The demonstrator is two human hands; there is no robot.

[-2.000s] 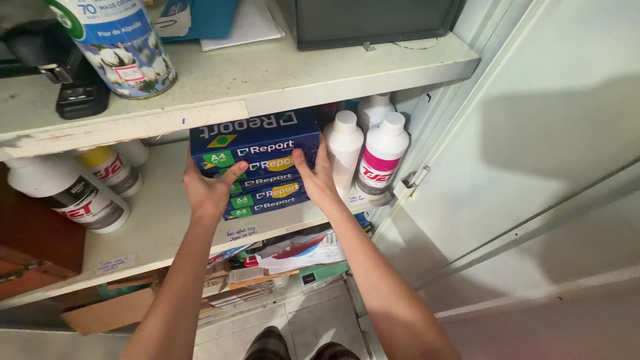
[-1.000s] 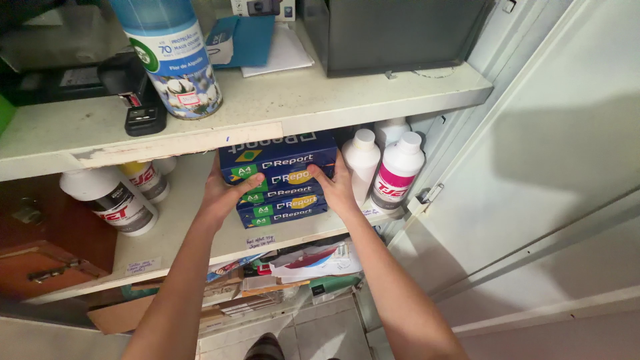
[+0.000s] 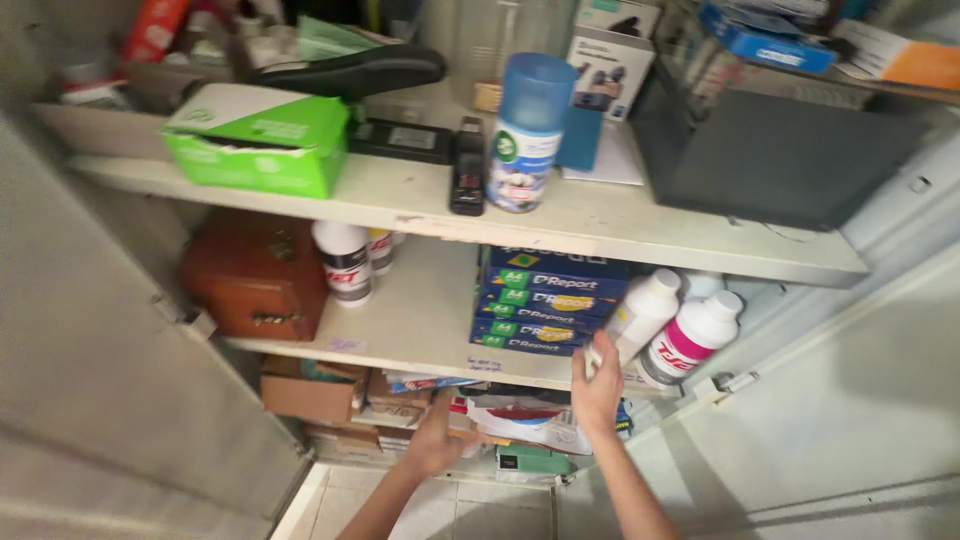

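A stack of Report A4 paper reams [image 3: 551, 300] stands on the middle shelf, right of centre. My right hand [image 3: 598, 386] is at the stack's lower right corner, by the base of a white bottle [image 3: 646, 311] that leans to the right. Whether its fingers grip that bottle cannot be made out. Beside it stands a white bottle with a magenta label [image 3: 694, 337]. My left hand [image 3: 435, 442], blurred, is below the shelf's front edge, off the reams, in front of the lower shelf; no held thing shows in it.
A wooden box [image 3: 255, 277] and a white bottle with a black label [image 3: 345, 262] stand on the left. Above are a green box [image 3: 255, 139], an air freshener can [image 3: 529, 135] and a dark grey bin [image 3: 780, 157]. Cabinet doors flank the shelves; a door latch [image 3: 724, 386] juts at right.
Both hands have let go of the ream stack. My left hand has dropped below the shelf edge; my right is by the white bottle, which now tilts. The view takes in more of the cabinet.
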